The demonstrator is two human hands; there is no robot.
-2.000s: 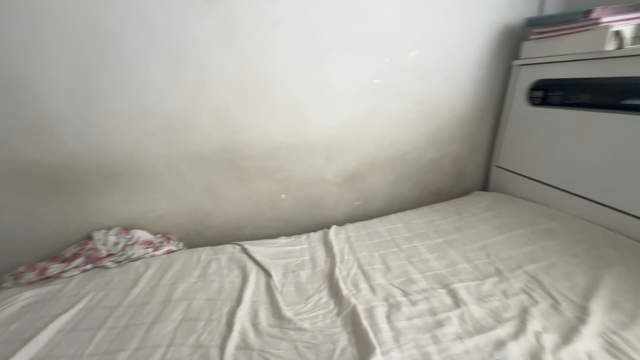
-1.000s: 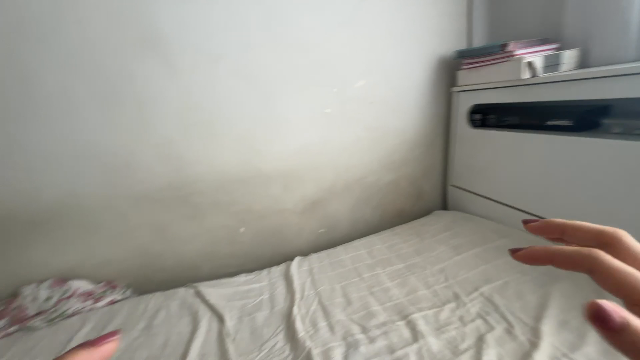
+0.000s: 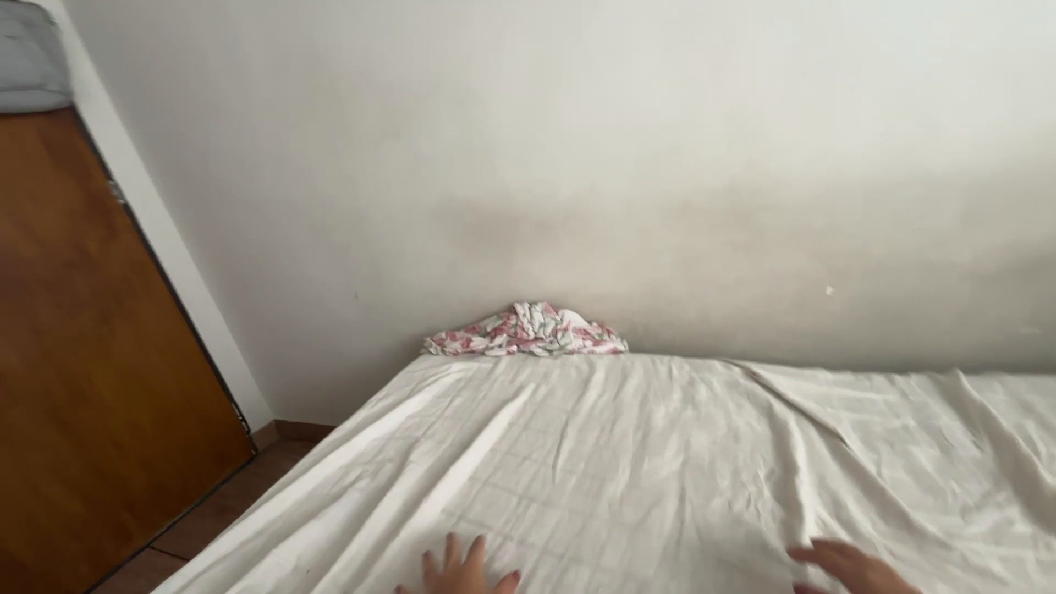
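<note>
A wrinkled off-white sheet (image 3: 627, 462) covers the bed. My left hand (image 3: 459, 569) shows at the bottom edge, palm down with its fingers spread over the sheet; whether it touches the cloth cannot be told. To its right, my right hand (image 3: 850, 568) is slightly blurred above the sheet, near a long fold, its fingers apart and nothing seen in it. Crumpled floral cloth (image 3: 532, 332), white with pink and green, lies at the bed's far edge against the wall.
A wooden door (image 3: 107, 355) stands at the left, with a grey fabric item (image 3: 33, 62) at its top. Brown floor tiles (image 3: 235, 491) show between door and bed. The pale wall (image 3: 660, 148) behind the bed bears dark smudges.
The view has swung far left, bringing in the door and losing the white furniture. Both hands, partly visible one second ago at the frame's edges, are now over the sheet.
</note>
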